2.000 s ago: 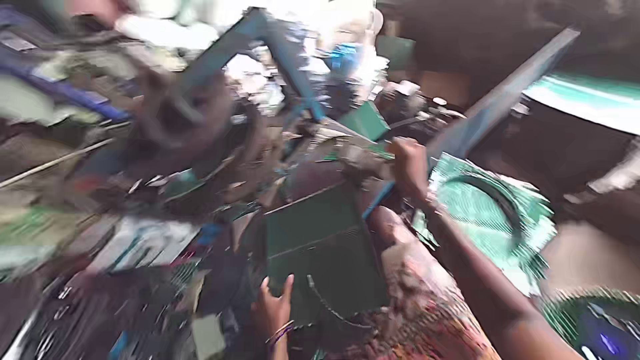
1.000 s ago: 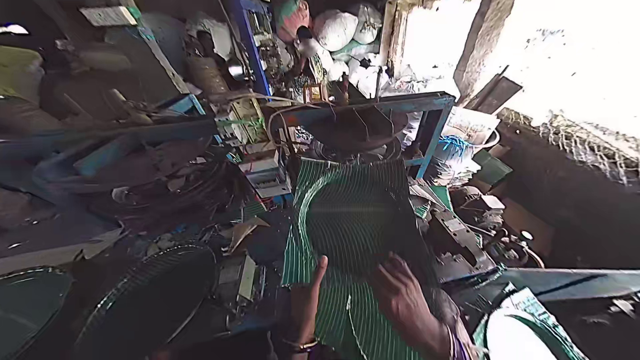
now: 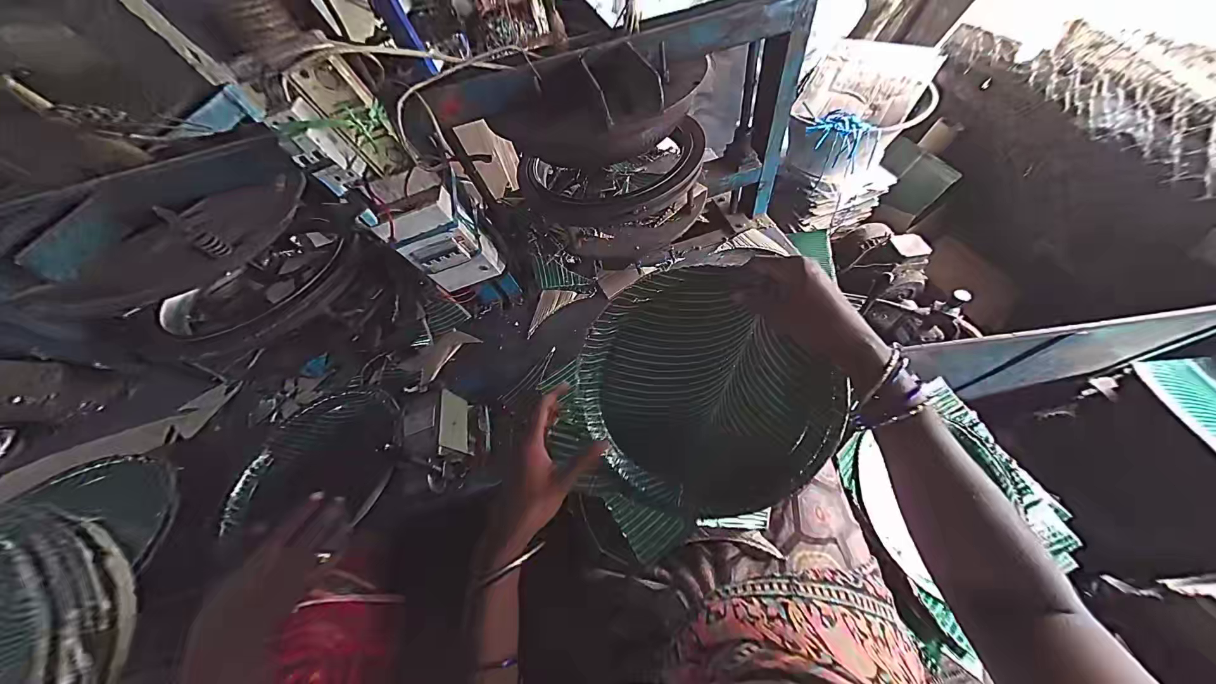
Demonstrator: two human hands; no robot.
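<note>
A round green leaf-patterned plate (image 3: 712, 389) with a raised rim is tilted above the lap. My right hand (image 3: 798, 304) holds its far right edge, the fingers over the rim. At the plate's left edge is my left hand (image 3: 551, 465), finger and thumb spread, the thumb at the rim; it does not appear to grip it. Green striped scraps (image 3: 646, 522) show under the plate. Beyond it stands a blue-framed press (image 3: 788, 104) with a round metal die (image 3: 617, 180). More green cut sheets (image 3: 1007, 456) lie at right beside my forearm.
Another person's blurred hand (image 3: 285, 551) is at lower left, near a dark round plate (image 3: 318, 456) and stacked plates (image 3: 66, 589). A second round die (image 3: 256, 294), a switch box (image 3: 442, 237) with wires, a white bucket (image 3: 864, 104) and a metal bar (image 3: 1073, 351) surround the work.
A second ago both hands were on a green striped sheet with a round shape; now the round plate shows tilted, my right hand at its far rim. Earlier, my right hand was up by the press.
</note>
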